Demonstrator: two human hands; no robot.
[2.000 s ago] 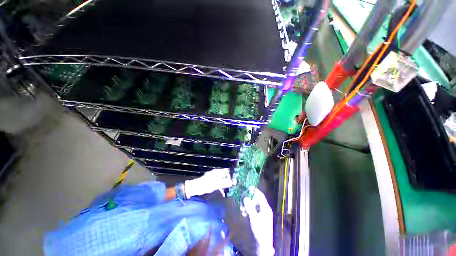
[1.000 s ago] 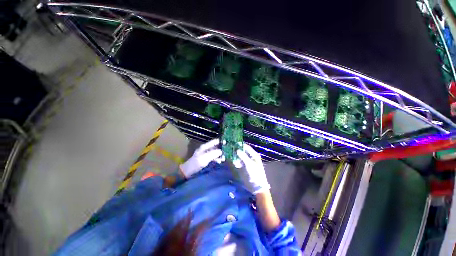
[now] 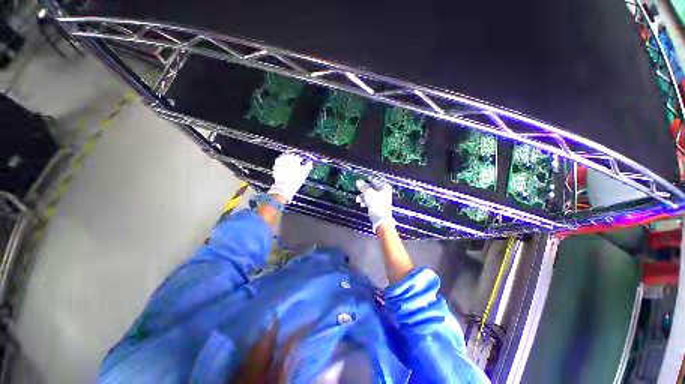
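Note:
The black wire-edged rack (image 3: 451, 112) stands in front of me with green boards on its shelves. My left gloved hand (image 3: 289, 177) is at the front edge of a lower shelf, its fingertips beside a green board (image 3: 320, 173). My right gloved hand (image 3: 376, 202) is at the same shelf, its fingertips by another green board (image 3: 348, 181). The fingertips are small and blurred, so I cannot tell whether either hand grips a board. Larger green boards (image 3: 404, 135) lie in a row on the shelf above.
The silver conveyor edge rail (image 3: 532, 307) and green conveyor (image 3: 582, 300) are at the lower right. Red-wrapped parts (image 3: 665, 259) are at the far right. Yellow-black floor tape (image 3: 236, 199) runs left of my arm. Narrow wire shelf edges cross below my hands.
The green board held between both hands in front of my body is now at the shelf. Both hands have moved up to the rack and farther apart. The view has swung right from the conveyor.

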